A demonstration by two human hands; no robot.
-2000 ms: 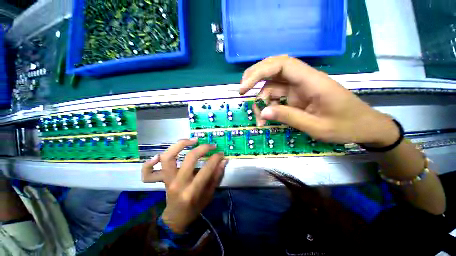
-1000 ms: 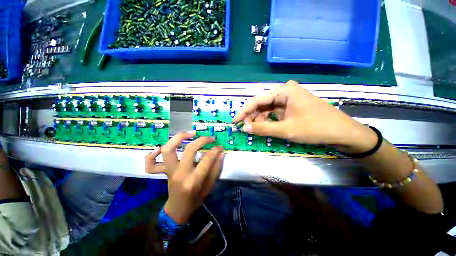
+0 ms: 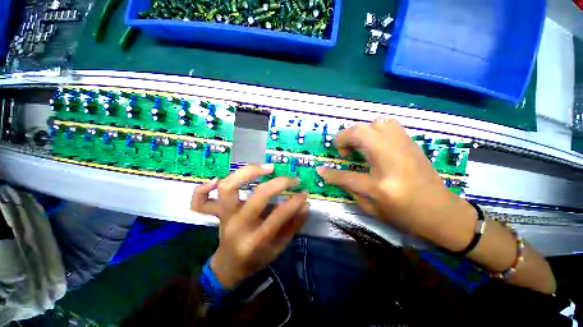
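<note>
A green PCB panel (image 3: 305, 134) lies in the conveyor, with small white-topped capacitors and blue components on it. My left hand (image 3: 256, 217) rests at its near left edge, fingers spread over the lower row, holding nothing visible. My right hand (image 3: 409, 185) is over the middle of the panel, thumb and forefinger apart near the lower row. Something dark green shows between its fingers; I cannot tell whether it is a held capacitor or the board. The hand hides part of both rows.
Another PCB panel (image 3: 140, 137) lies to the left across a gap. Behind the rail (image 3: 211, 86) are a full capacitor bin (image 3: 236, 35), a second blue bin (image 3: 466, 48), loose silver parts (image 3: 377, 33) and a green tool (image 3: 105, 25). A person's clothed leg (image 3: 25, 249) is at lower left.
The view has shifted and tilted. The left panel came closer to the front panel earlier. My right thumb and forefinger have parted after pinching a capacitor at the lower row. My left hand stays at the edge.
</note>
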